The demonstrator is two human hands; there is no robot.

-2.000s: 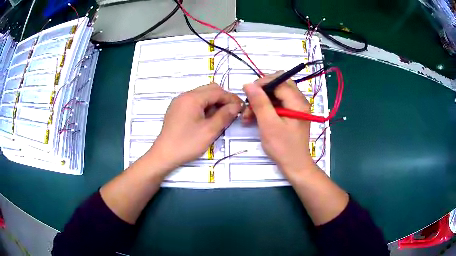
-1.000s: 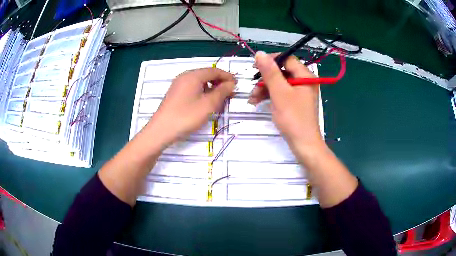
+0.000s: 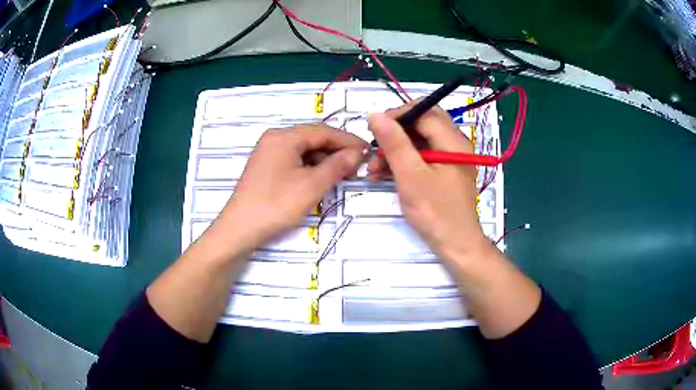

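Note:
A white tray (image 3: 330, 326) of flat pouch cells (image 3: 267, 275) in two columns lies before me. Yellow tape (image 3: 314, 311) and thin wires mark the cell ends. My left hand (image 3: 286, 179) is over the tray's middle, fingertips pinched at a tiny pale wire end (image 3: 366, 151). My right hand (image 3: 435, 179) holds a black probe (image 3: 436, 103) and a red probe (image 3: 462, 158), their tips at my left fingertips. Exact contact is hidden by the fingers.
Stacked white trays (image 3: 53, 145) with hanging wires stand at the left. A beige-grey surface (image 3: 221, 34) is at the back, with a black cable (image 3: 217, 55) and red cord. A pale strip (image 3: 610, 103) crosses the back right. A red stool (image 3: 660, 358) shows at lower right.
Since one second ago, both hands and the probes have moved slightly down in the picture and closer together. The tray sits lower in view than two seconds ago.

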